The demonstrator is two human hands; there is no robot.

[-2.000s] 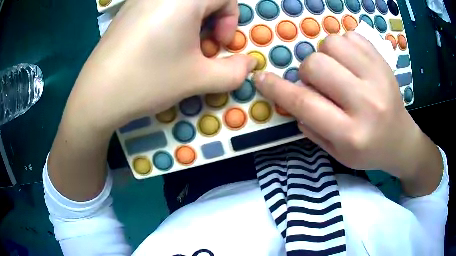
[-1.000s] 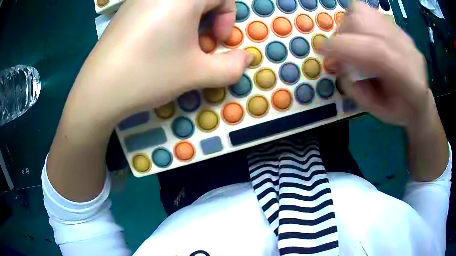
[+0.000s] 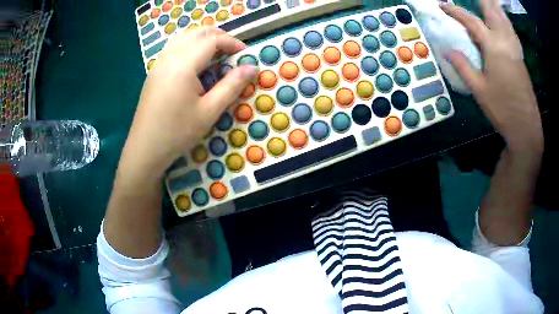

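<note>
A cream keyboard-shaped panel [image 3: 300, 113] with rows of orange, teal, yellow, blue-grey and black domes lies tilted in front of me, its right end higher in the picture. My left hand [image 3: 196, 92] rests over its upper left part, thumb and fingers on the domes, hiding some of them. My right hand [image 3: 490, 67] is off the panel's right end, slightly blurred, with its fingers around a crumpled white cloth [image 3: 450, 49] that lies against the panel's upper right edge.
A second cream panel stack [image 3: 260, 23] lies just beyond. A clear plastic bottle [image 3: 55, 146] lies at left on the dark green tabletop [image 3: 92, 73]. A red object [image 3: 13, 227] and a mesh-like thing [image 3: 21, 67] are at the left edge. A white scrap [image 3: 516, 6] is at top right.
The view has shifted, showing the whole panel, the stack behind and more at left. My right hand has moved from over the domes to the cloth beyond the right end. My left hand stays on the panel.
</note>
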